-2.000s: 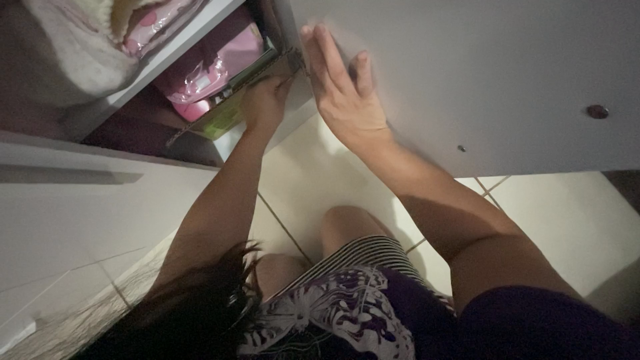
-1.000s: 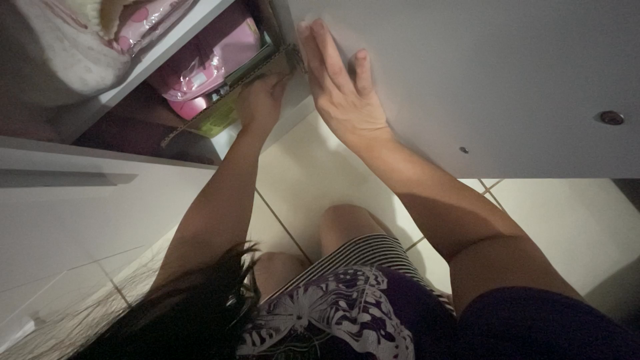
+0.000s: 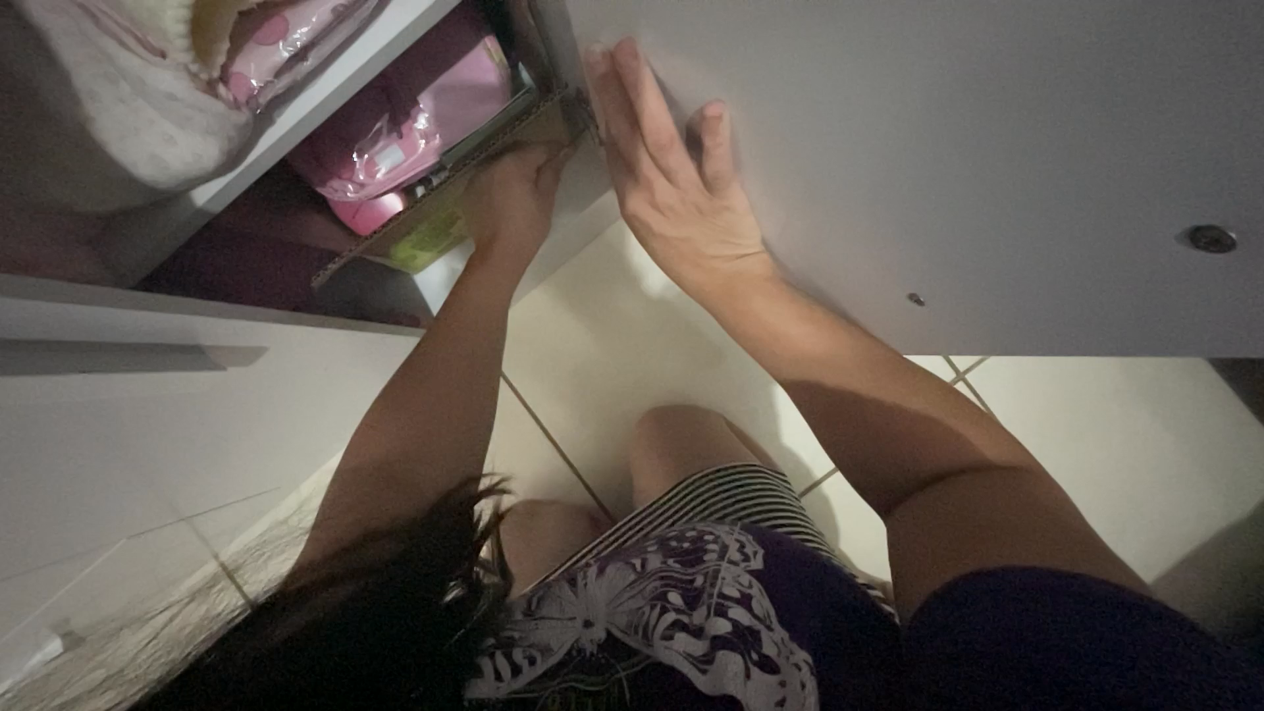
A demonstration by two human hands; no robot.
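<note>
My left hand (image 3: 513,197) is at the side of a cardboard box (image 3: 425,237) on a low cabinet shelf. Its fingers are partly in shadow, so a grip on the box cannot be made out. Inside the box lie pink items in clear plastic (image 3: 395,148). My right hand (image 3: 681,168) rests flat with its fingers apart on the pale cabinet door (image 3: 987,148), close to the hinge side, and holds nothing.
Above the box runs a white shelf edge (image 3: 316,89), with a pale fluffy cloth (image 3: 168,118) and a pink plastic-wrapped item (image 3: 286,44) on it. A drawer front with a long handle (image 3: 128,356) is at the left. Tiled floor (image 3: 592,326) lies below.
</note>
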